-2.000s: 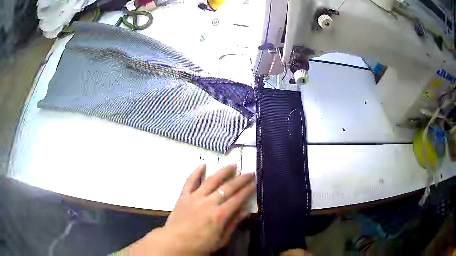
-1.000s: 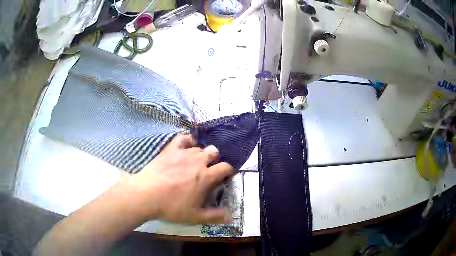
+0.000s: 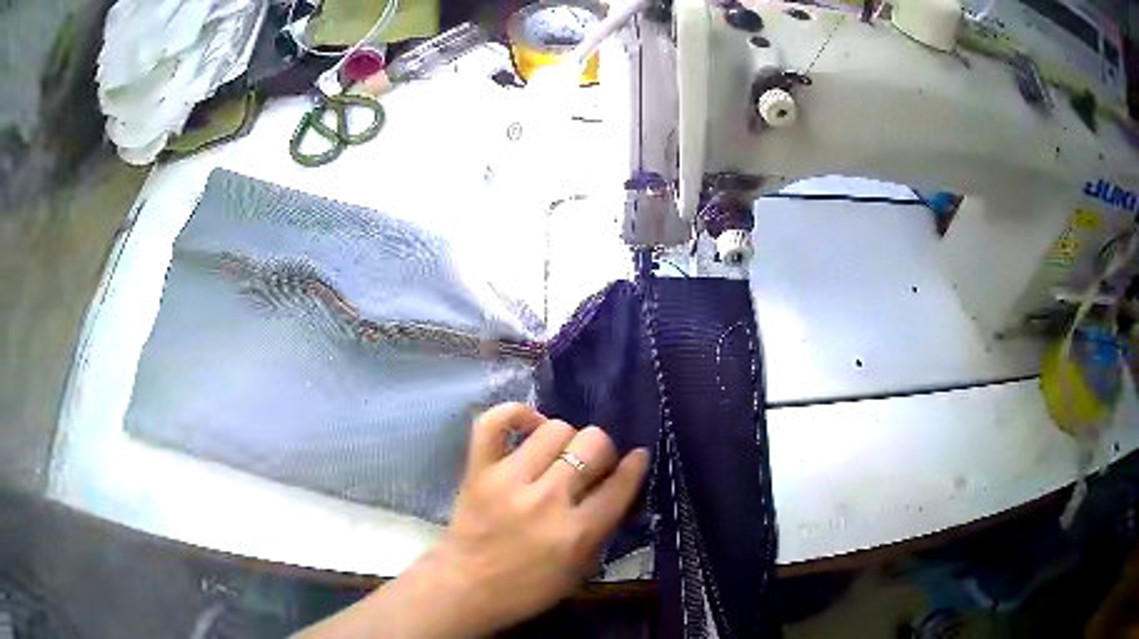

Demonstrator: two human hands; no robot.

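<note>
A grey fine-striped panel (image 3: pixel 312 362) with a brownish seam lies on the table left of the needle. Its right end joins a dark navy panel (image 3: pixel 600 375). A dark band (image 3: pixel 712 375) with pale stitch lines runs from under the presser foot (image 3: pixel 643 260) down over the table's front edge. My left hand (image 3: pixel 537 499), with a ring, grips the lower edge of the dark panel between bent fingers, beside the band. My right hand is out of the picture.
The white sewing machine (image 3: pixel 899 137) stands at the right. Green-handled scissors (image 3: pixel 337 127), a yellow tape roll (image 3: pixel 556 44) and white scraps (image 3: pixel 175 69) lie at the back. A yellow tub (image 3: pixel 1077 381) hangs far right. The wooden table edge (image 3: pixel 312 574) is in front.
My left hand has moved right from the grey-dark join, drawing the dark panel towards the band. The grey panel is spread lower and flatter. The band's lower part now shows separate layers.
</note>
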